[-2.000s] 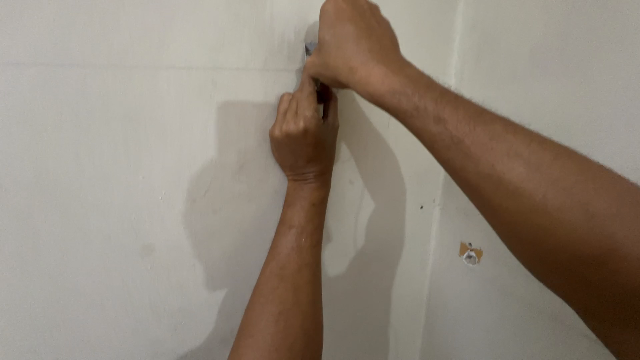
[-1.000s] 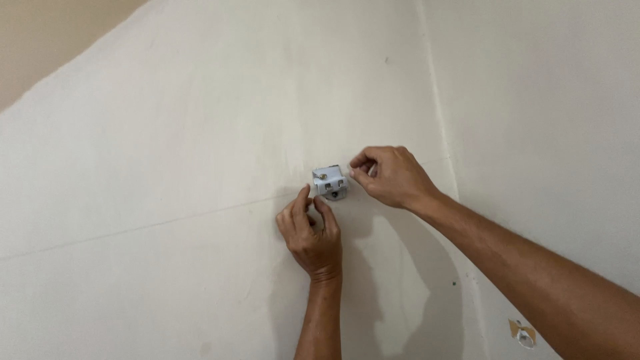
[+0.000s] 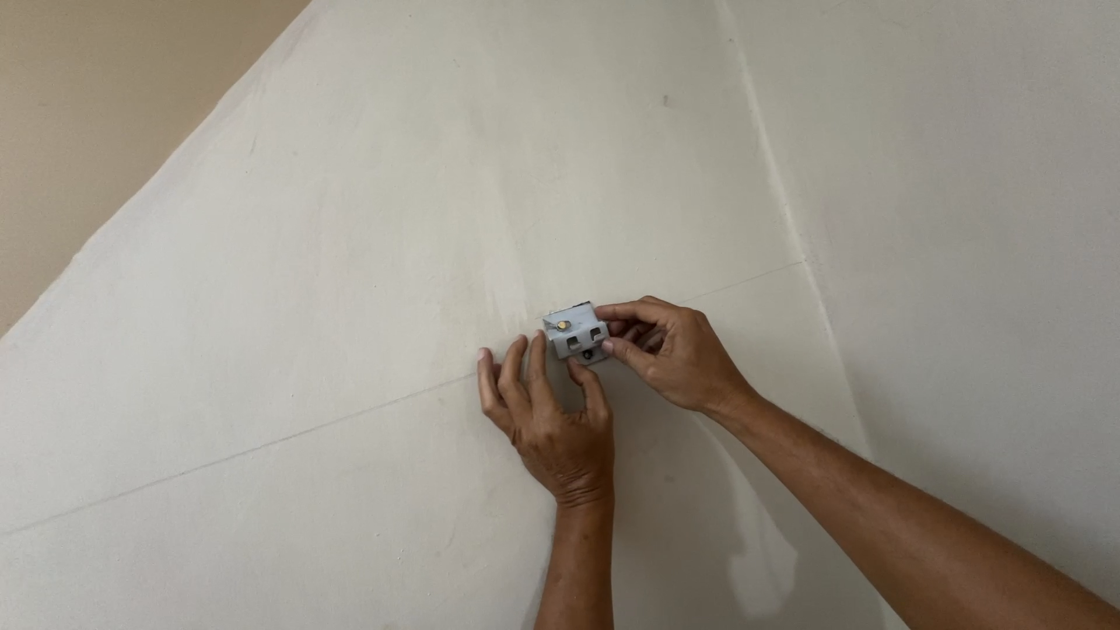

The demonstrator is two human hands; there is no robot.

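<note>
A small metal bracket (image 3: 575,330) with square cut-outs sits against the painted wall, on a faint pencil line. A brass-coloured screw head (image 3: 563,325) shows at its upper left, and a dark screw or hole is visible at its lower edge. My left hand (image 3: 560,429) is below and left of the bracket, with the index finger and thumb at its left and bottom edges and the other fingers spread near the wall. My right hand (image 3: 678,350) pinches the bracket's right side between thumb and index finger. What lies behind the bracket is hidden.
The pencil line (image 3: 262,446) slopes up across the wall to the inner corner (image 3: 779,188) on the right, where a second wall (image 3: 980,262) begins. A tan surface (image 3: 105,105) with a slanting edge fills the upper left. Shadows of the arms fall below the bracket.
The view has shifted strongly since two seconds ago. The bracket, mostly covered by the hands then, is now visible. Since one second ago, my right hand's fingers have come onto the bracket's right side.
</note>
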